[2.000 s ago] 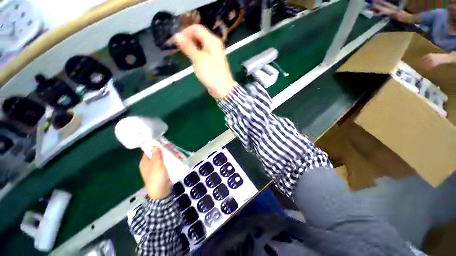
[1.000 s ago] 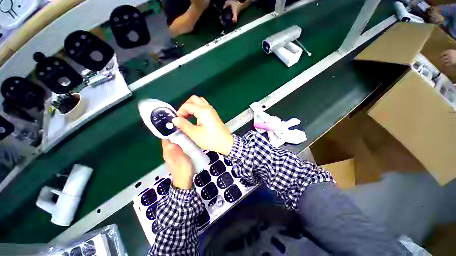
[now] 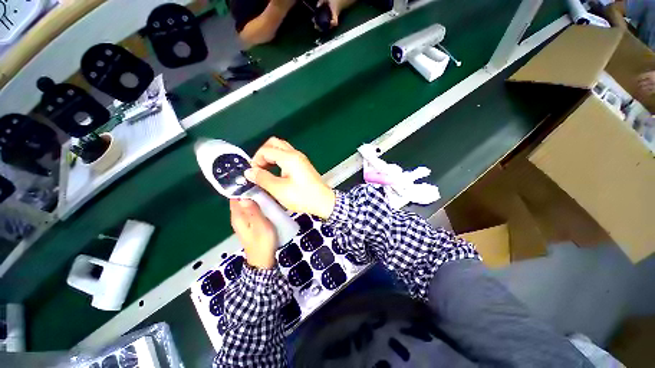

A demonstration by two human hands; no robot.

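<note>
My left hand (image 3: 254,231) is closed around a white camera housing (image 3: 208,154), held tilted above the worktop edge with its front facing up-left. A black face sticker (image 3: 230,172) lies on that front. My right hand (image 3: 291,180) has its fingertips on the sticker's lower right part; whether it grips the sticker is hard to tell. A white sticker sheet (image 3: 317,289) with rows of black decals lies below, partly hidden by my left hand and sleeve.
White cameras (image 3: 123,264) rest on the green belt (image 3: 327,93) at left and upper right. A white cloth (image 3: 413,185) with pink on it lies right of my hands. An open carton (image 3: 603,172) stands at right. Bagged sheets (image 3: 133,353) lie lower left. Another person's hands are at top.
My right hand has come down from above the raised shelf to the camera front, where a black sticker now shows. The cameras on the belt have shifted rightward.
</note>
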